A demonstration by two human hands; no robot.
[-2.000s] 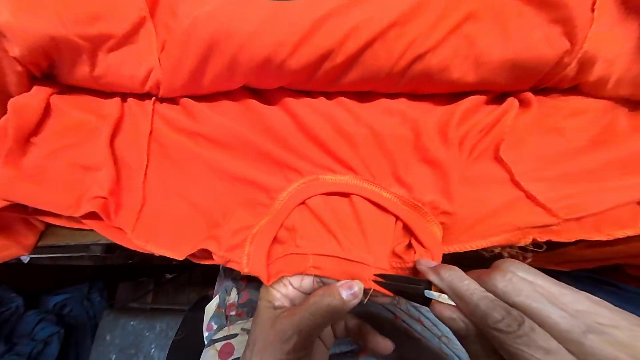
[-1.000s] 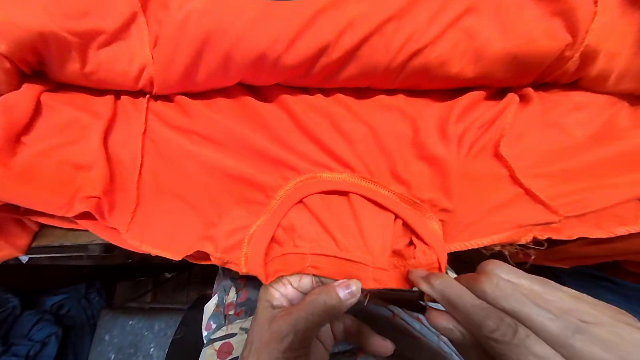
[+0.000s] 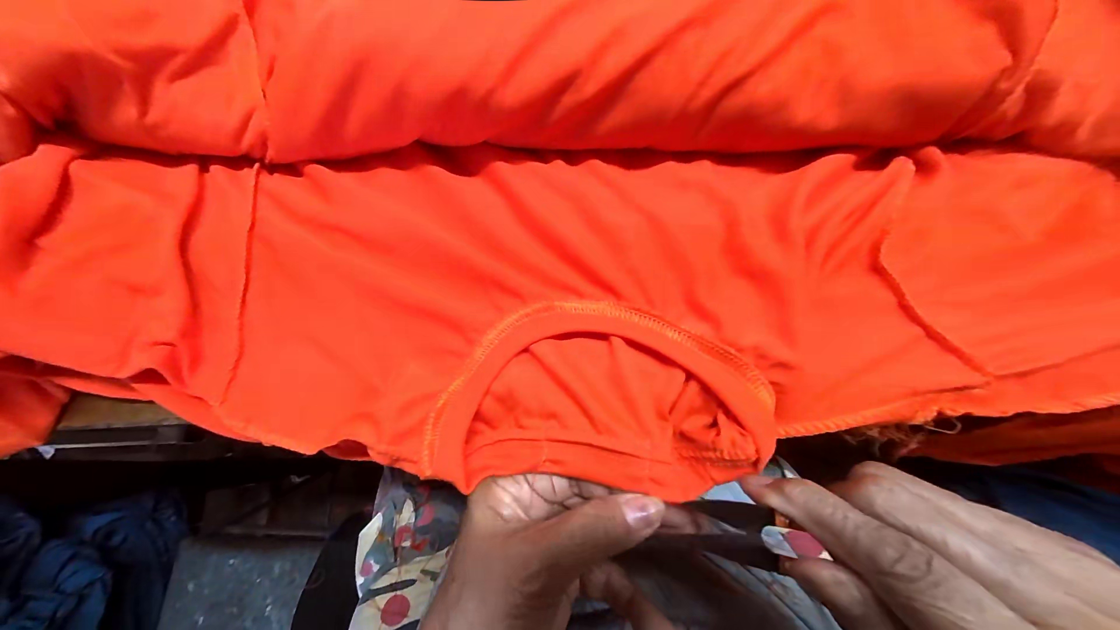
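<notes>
An orange knit garment (image 3: 560, 227), its seams showing, spreads across the view with its ribbed neckband (image 3: 604, 322) curving at the lower middle. My left hand (image 3: 560, 542) pinches the near edge of the neck opening between thumb and fingers. In my right hand (image 3: 901, 542), at the lower right, is a small dark-bladed cutting tool (image 3: 731, 529), which looks like thread snips. Its blades point left, toward my left thumb, just below the neckband edge. The blade tips are partly hidden near my left thumb.
Loose threads (image 3: 901, 435) hang from the garment's right edge. Dark blue cloth (image 3: 79, 560) lies at the lower left, beside a grey worn surface (image 3: 241, 582). A wooden edge (image 3: 118, 411) shows under the garment at left. Patterned fabric (image 3: 398, 560) is below my left hand.
My left hand keeps its hold on the neckband edge. The dark blades, near the fabric edge two seconds ago, now lie slightly lower, beneath it. The garment has barely moved.
</notes>
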